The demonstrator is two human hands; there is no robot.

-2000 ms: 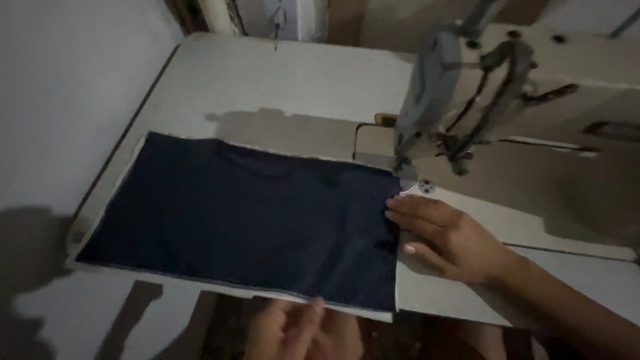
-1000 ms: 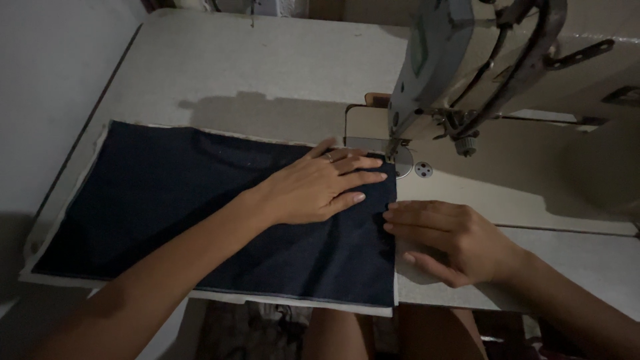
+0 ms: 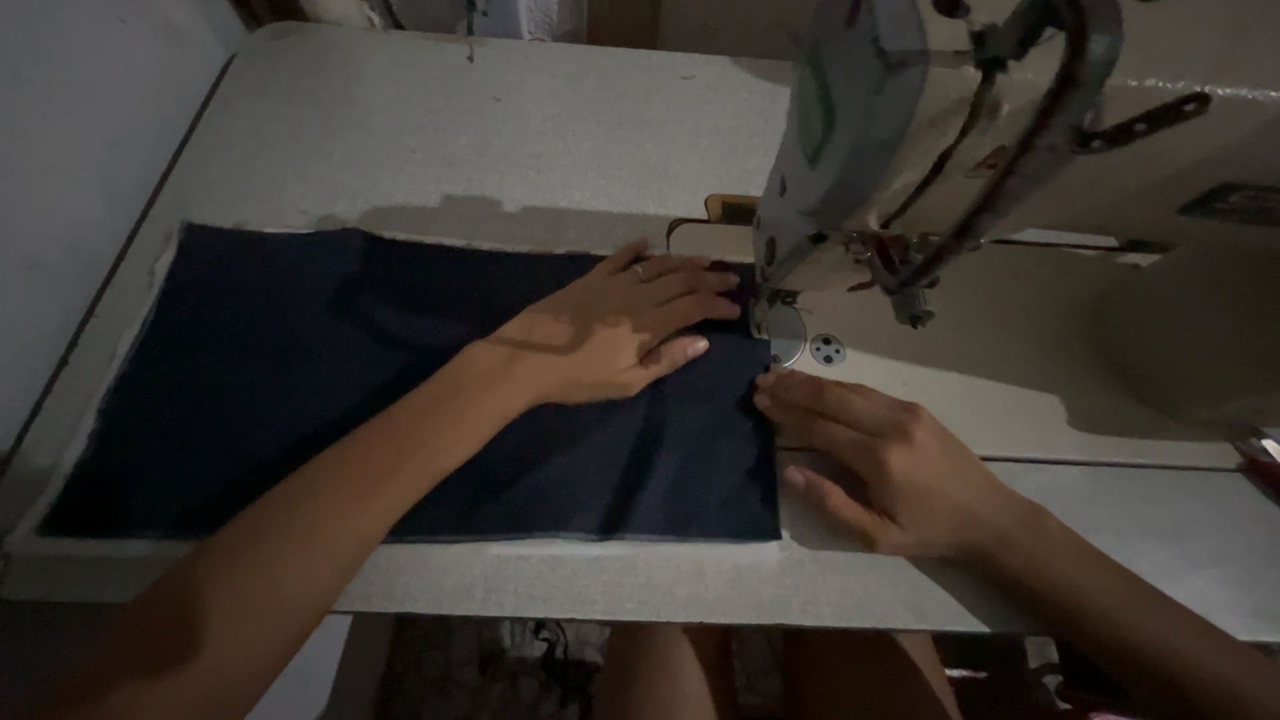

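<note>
A dark blue rectangle of fabric (image 3: pixel 480 450) with a whitish layer showing along its edges lies flat on the sewing machine table. Its upper right corner is at the needle and presser foot area (image 3: pixel 765 310) of a sewing machine (image 3: pixel 860 130); the dim light hides the needle itself. My left hand (image 3: pixel 630 325), with a ring on one finger, rests palm down on the fabric just left of the foot, fingers slightly spread. At the fabric's right edge, below the round plate, my right hand (image 3: pixel 870 460) touches the cloth with its fingertips, thumb apart below.
The white tabletop (image 3: pixel 540 130) extends behind the fabric, with a wall (image 3: pixel 90 130) at the left. The machine's bed (image 3: pixel 950 390) lies to the right, a reddish object (image 3: pixel 1262 455) at its far edge. My legs (image 3: pixel 665 670) show below the table's front edge.
My left hand was below the fabric's front edge two seconds ago, and since one second ago rests on it near the foot. My right hand stays at the right edge.
</note>
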